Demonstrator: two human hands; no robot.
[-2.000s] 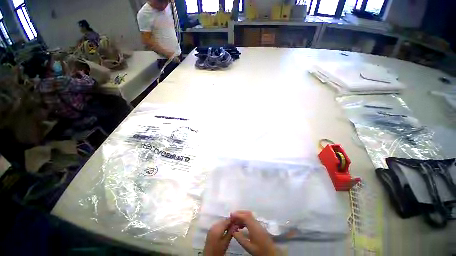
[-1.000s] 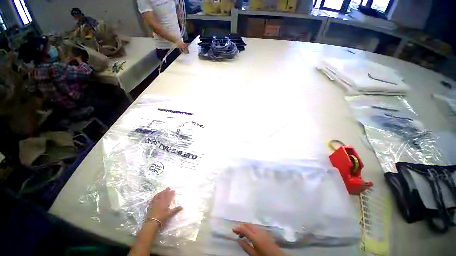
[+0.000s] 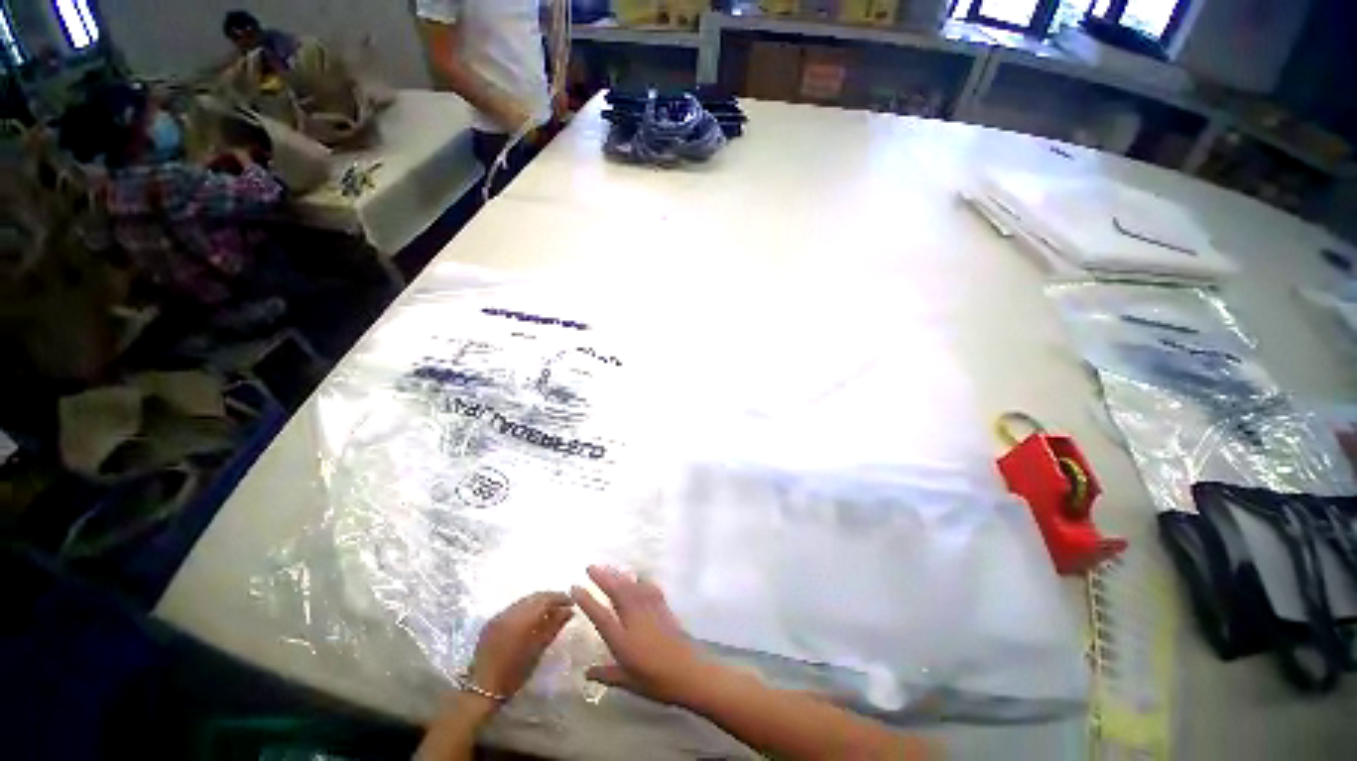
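Clear printed polybags (image 3: 491, 491) lie flat at the left of the table. My left hand (image 3: 517, 647) is over their near right part, fingertips close together; whether it pinches the film is too unclear to tell. My right hand (image 3: 636, 639) is just beside it, fingers spread, its forearm crossing the near edge of the wrapped bag. The wrapped bag (image 3: 878, 595), a whitish rectangle under clear film, lies flat in front of me, right of the polybags.
A red tape dispenser (image 3: 1060, 503) and a sticker sheet (image 3: 1131, 654) lie right of the wrapped bag. A black-trimmed handbag (image 3: 1280, 572), another polybag (image 3: 1176, 387) and a white stack (image 3: 1101, 231) are farther right. Dark handles (image 3: 670, 127) lie at the back. A person (image 3: 499, 75) stands beyond.
My left hand has moved slightly right over the polybags. My right hand has left the wrapped bag's near edge and moved left, beside my left hand. The view has shifted slightly.
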